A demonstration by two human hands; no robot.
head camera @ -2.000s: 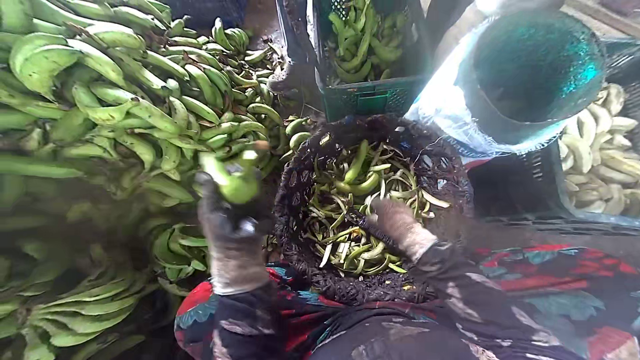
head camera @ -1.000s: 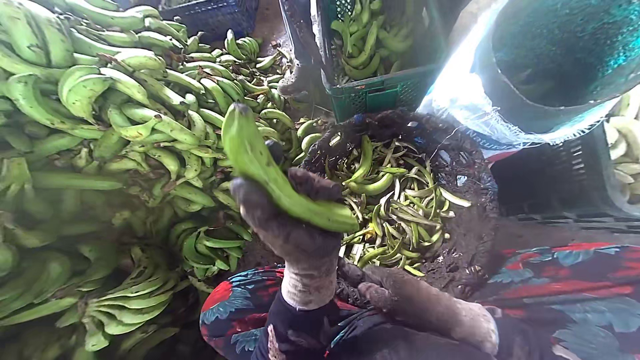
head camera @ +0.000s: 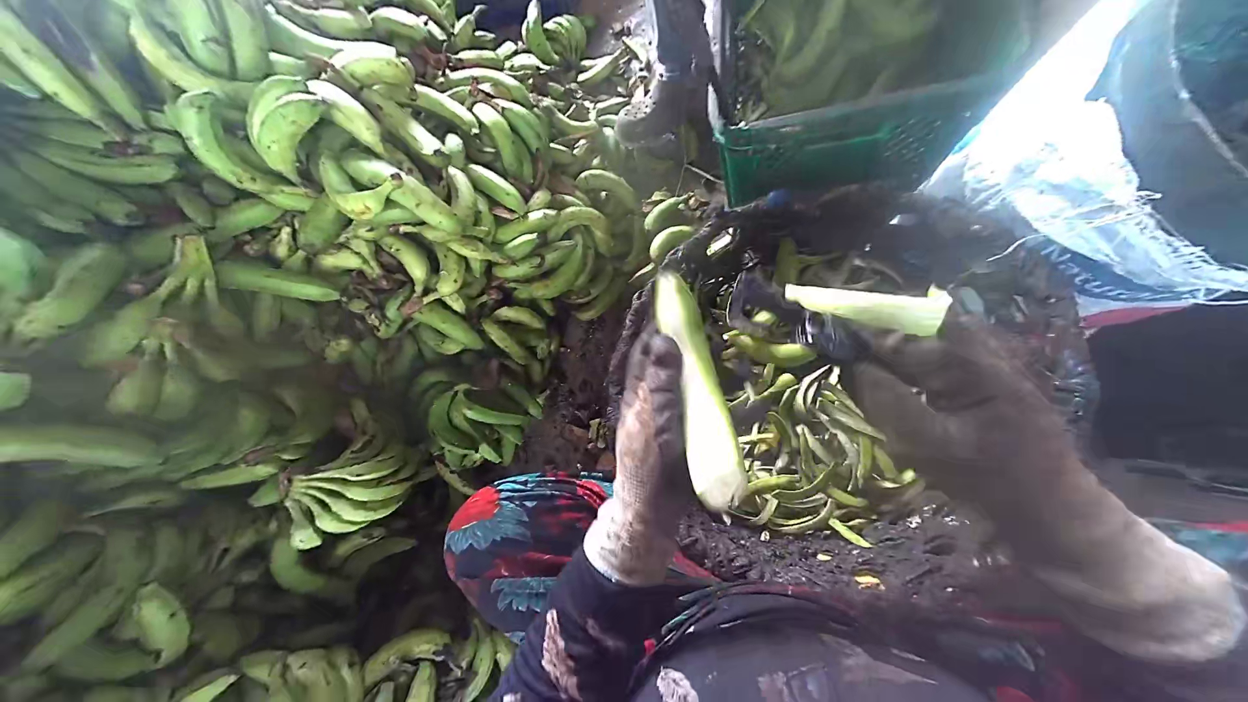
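Observation:
My left hand, in a dirty knit glove, is closed around a partly peeled green plantain with pale flesh showing, held upright over the left side of a dark basket. My right hand, gloved and blurred, is above the basket's right side. At its fingers is a strip of green peel, pale side showing, and a dark object, perhaps a peeling tool, too blurred to name. Below both hands, the dark woven basket holds many strips of plantain peel.
A large heap of green plantains fills the left side. Beyond the basket stands a green plastic crate holding green plantains. A white woven sack is at the upper right, and a dark crate at the right edge.
The plantain in my left hand, green-skinned one second ago, now shows pale flesh. My right hand has risen from the basket's near edge, and a strip of peel is now at its fingers.

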